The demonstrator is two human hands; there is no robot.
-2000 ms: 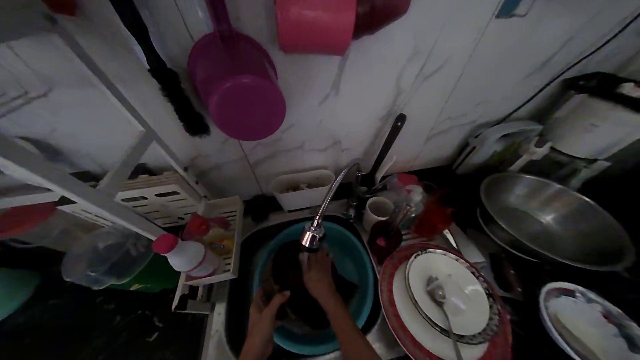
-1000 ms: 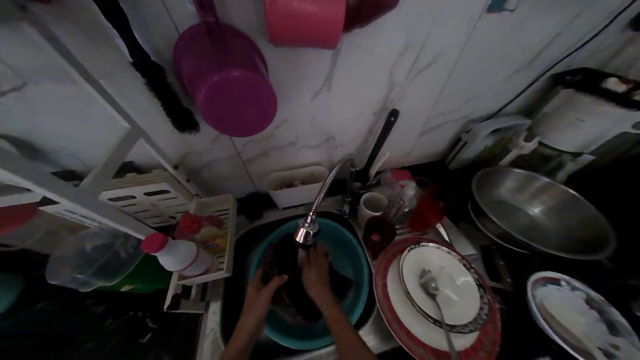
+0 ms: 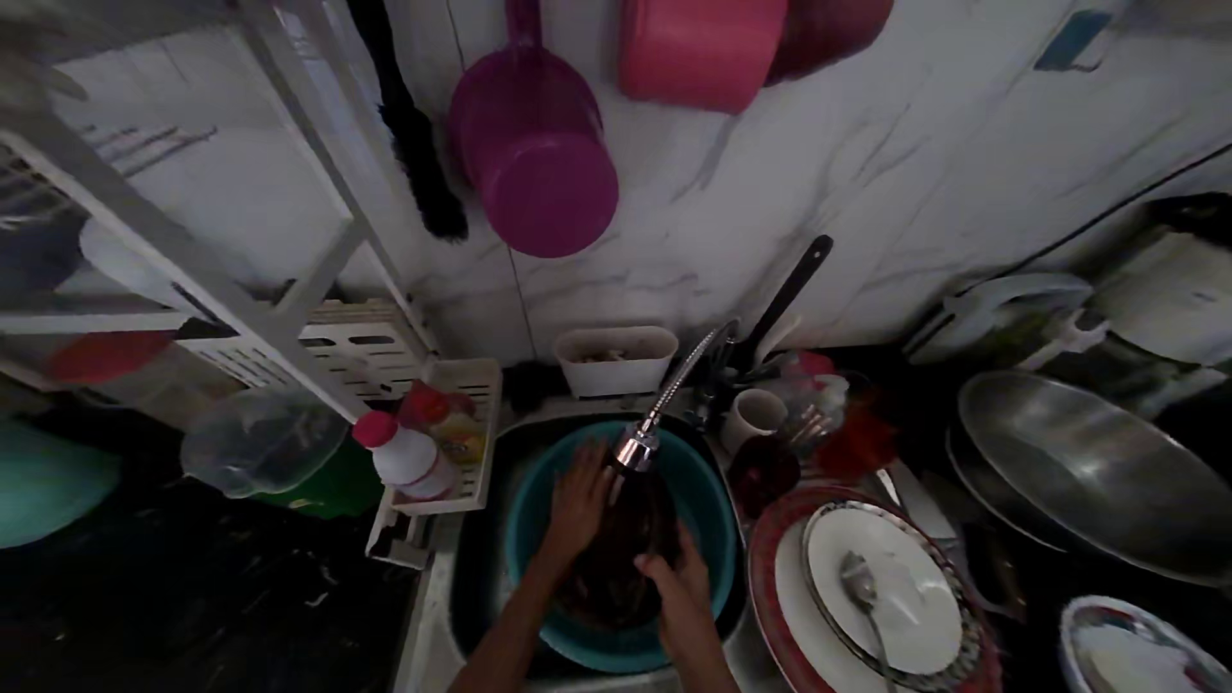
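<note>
A teal plastic basin (image 3: 717,505) stands in the dark sink (image 3: 472,577), below the chrome faucet head (image 3: 637,448). Inside the basin lies a dark brown, wet-looking object (image 3: 616,568); its kind is unclear in the dim light. My left hand (image 3: 579,500) rests flat along its upper left side, fingers extended beside the faucet head. On the lower right, my right hand (image 3: 679,577) grips the object's edge, thumb on top and fingers partly hidden behind it.
Right of the sink are stacked plates (image 3: 885,587) with a spoon (image 3: 859,582), a white cup (image 3: 756,416) and a steel bowl (image 3: 1097,472). Left are a white basket (image 3: 486,433) and a red-capped bottle (image 3: 404,457). A purple dipper (image 3: 544,164) hangs above.
My left hand has moved from the basin's lower left up beside the faucet head. My right hand has come down from just under the faucet to the lower right of the dark object.
</note>
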